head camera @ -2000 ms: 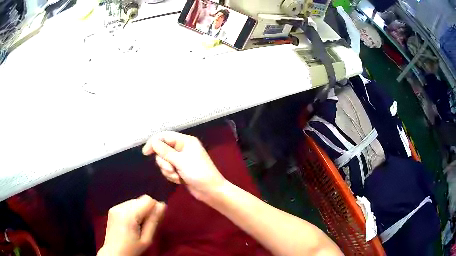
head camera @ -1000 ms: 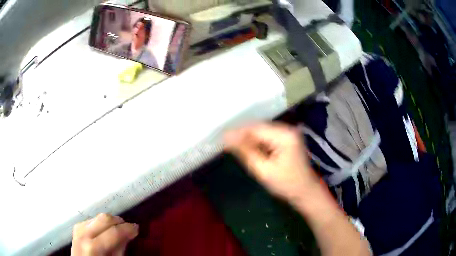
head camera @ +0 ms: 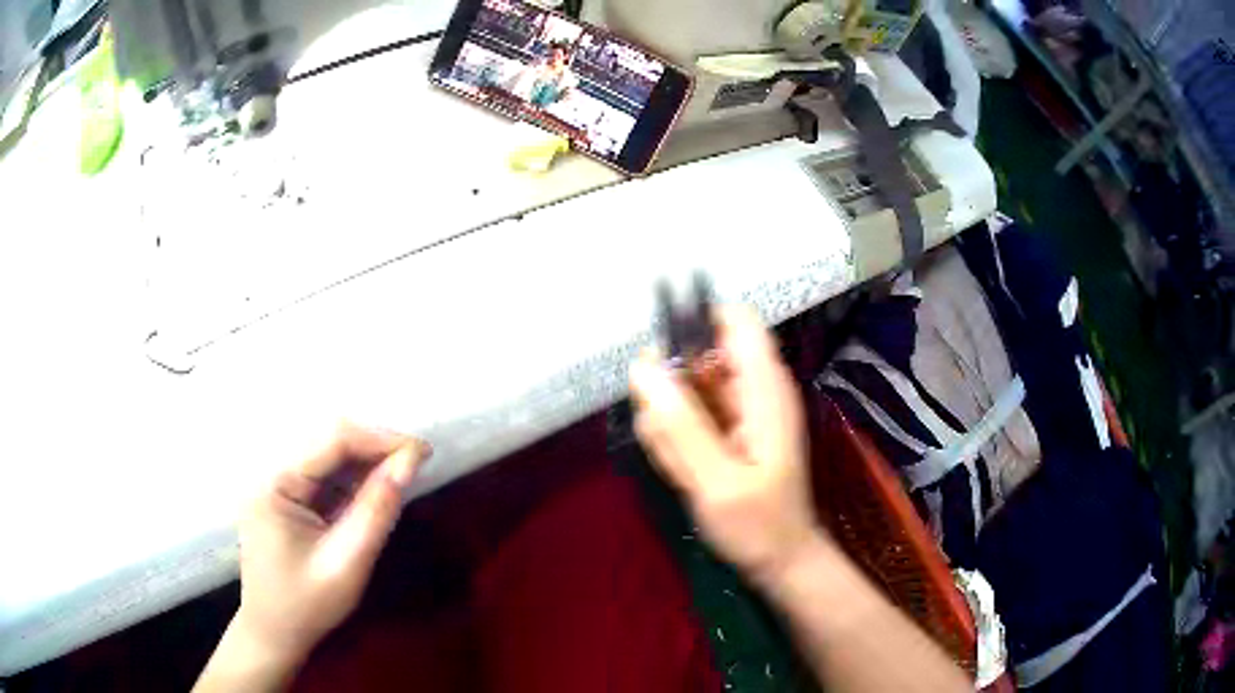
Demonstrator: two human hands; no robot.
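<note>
My right hand (head camera: 731, 433) is over the front edge of the white machine table (head camera: 447, 325). It holds dark thread snips (head camera: 687, 320), blurred, with two prongs pointing up. My left hand (head camera: 322, 535) is at the table's front edge to the left, with thumb and forefinger pinched together. Whether a thread lies between those fingertips cannot be seen. The dark red cloth (head camera: 589, 582) covers the lap below the hands.
A lit smartphone (head camera: 562, 79) leans at the back, with a yellow bit (head camera: 540, 153) beside it. The needle area (head camera: 224, 95) is at upper left, near a lime-green tag (head camera: 99, 115). An orange-red basket (head camera: 880, 521) with tied garment bundles (head camera: 982, 393) stands at right.
My right hand now holds the dark snips, whose former place near the phone no longer shows them. My left hand has turned and its pinched fingertips now show. The view has shifted.
</note>
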